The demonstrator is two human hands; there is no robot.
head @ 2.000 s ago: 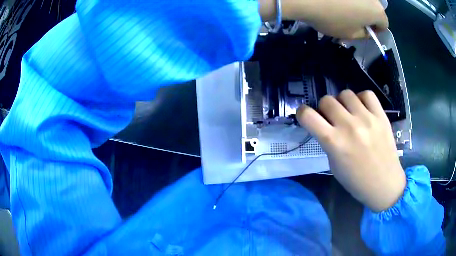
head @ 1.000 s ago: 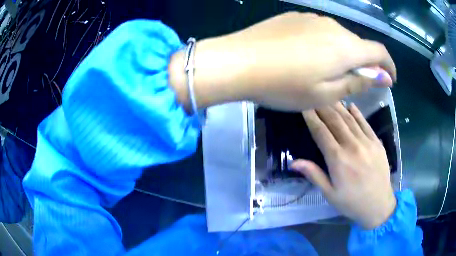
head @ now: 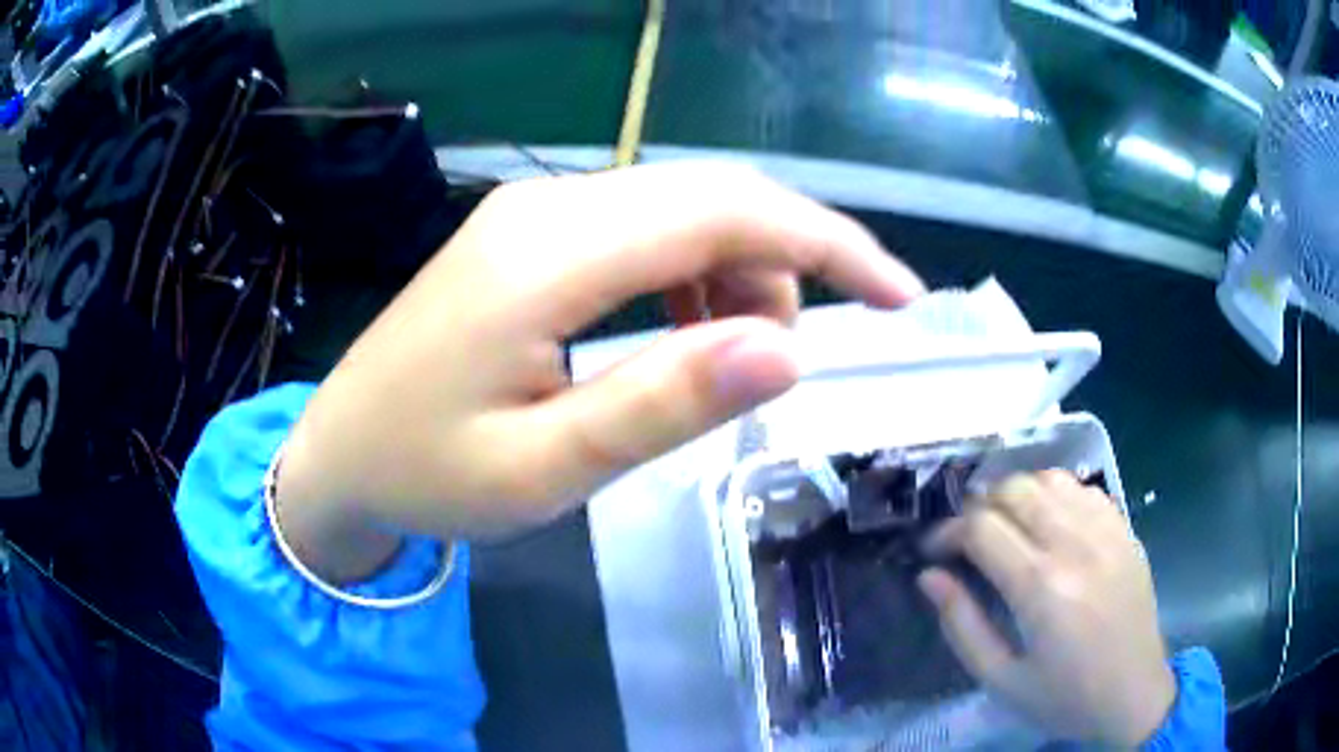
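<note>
A white housing shell (head: 742, 646) with a carrying handle (head: 1069, 353) at its far edge stands on a flat white sheet (head: 634, 588). A black inner assembly (head: 881, 602) fills it. My left hand (head: 543, 345), with a bracelet, is large in front of the camera at the housing's far left; its thumb and fingers are apart, and nothing shows in it. My right hand (head: 1050, 602) is inside the housing's right side, fingers bent over the black parts. Its fingertips are blurred; whether they hold anything cannot be told.
Black blower fans (head: 88, 265) with thin red and dark lead wires are stacked at the left. Beyond the housing runs a green conveyor belt (head: 793, 88) with a pale edge rail (head: 940, 206) and yellow tape (head: 640, 88). A white desk fan (head: 1307, 176) stands at the far right.
The view has shifted, showing the belt and stacked fans. My left hand has moved left, off the housing, and opened; the white tool seen in it earlier no longer shows. My right hand's fingers are more bent.
</note>
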